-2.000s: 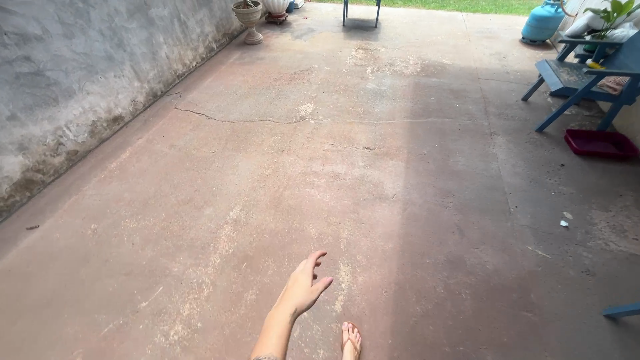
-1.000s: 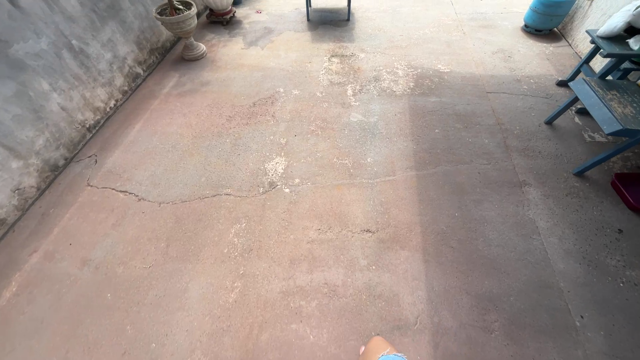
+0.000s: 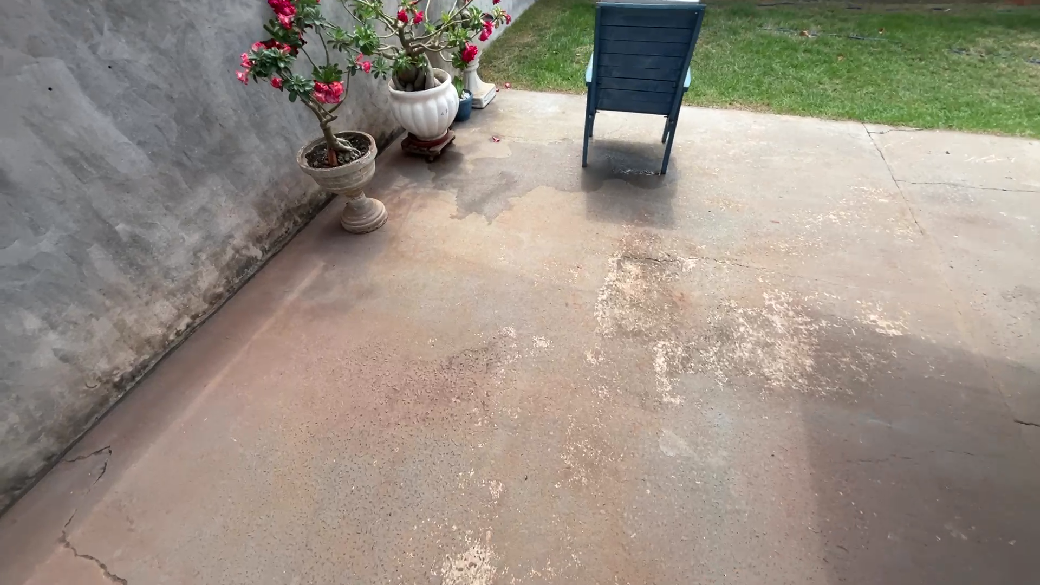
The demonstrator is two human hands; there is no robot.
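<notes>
Neither my left hand nor my right hand shows in the head view. Ahead, near the patio's far edge, a blue wooden slatted chair (image 3: 644,61) stands with its back to me. To its left, a white fluted pot (image 3: 425,107) holds a plant with red-pink flowers and rests on a small dark reddish stand (image 3: 427,146). Nearer to me, a stone-like pedestal urn (image 3: 340,166) carries another flowering plant (image 3: 313,85) with a bare, bent stem.
A stained grey wall (image 3: 138,179) runs along the left. The worn concrete floor (image 3: 487,390) has cracks and peeling patches. Behind the white pot are a small blue pot (image 3: 463,107) and a white pedestal base (image 3: 481,91). Green grass (image 3: 812,65) borders the far edge.
The view has moved forward over the patio, nearer the chair and pots. A hand and a foot seen two seconds ago are out of view, as are the blue furniture and gas cylinder at right.
</notes>
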